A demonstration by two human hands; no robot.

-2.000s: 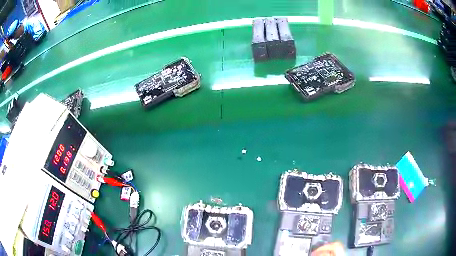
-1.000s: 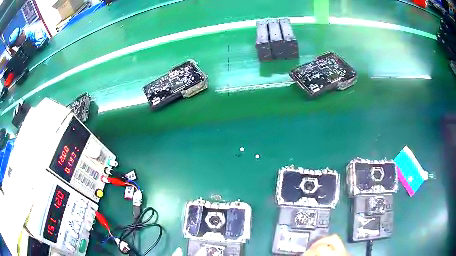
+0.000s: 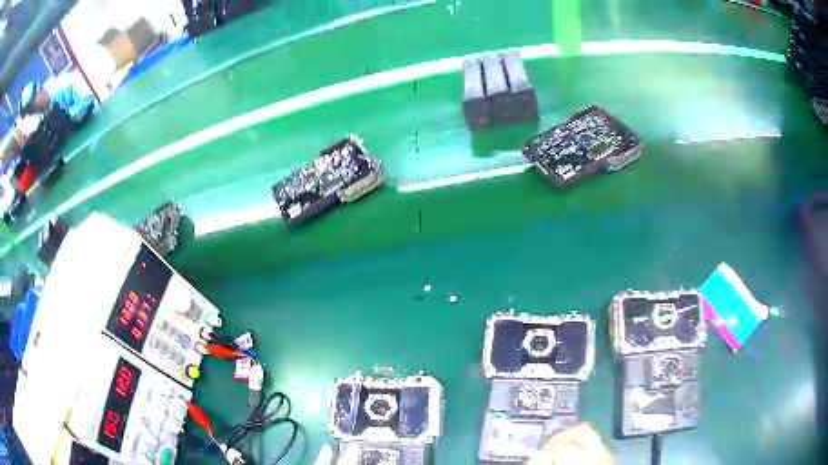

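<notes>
Three trail camera units stand in a row near me: left (image 3: 385,409), middle (image 3: 539,347) and right (image 3: 658,322). Each has a lens ring above a lower grey panel. My right hand (image 3: 572,445), cut off by the bottom edge, is at the lower panel of the middle unit; its grip is hidden. Pale fingertips, apparently my left hand (image 3: 334,456), show at the bottom edge by the left unit's lower panel; the rest is out of the picture. A cable (image 3: 655,450) runs down from the right unit.
Power supplies (image 3: 150,318) with red digits and clipped leads (image 3: 222,351) stand left. Circuit board assemblies (image 3: 329,182) (image 3: 583,145) and ridged black blocks (image 3: 499,89) lie further back. A cyan-magenta card (image 3: 734,304) lies right. Small white specks (image 3: 453,298) lie mid-bench. A person (image 3: 59,104) is far left.
The view has shifted, so the units sit further left and the power supplies lower. Pale fingertips now show more clearly by the left unit. My right hand stays at the middle unit.
</notes>
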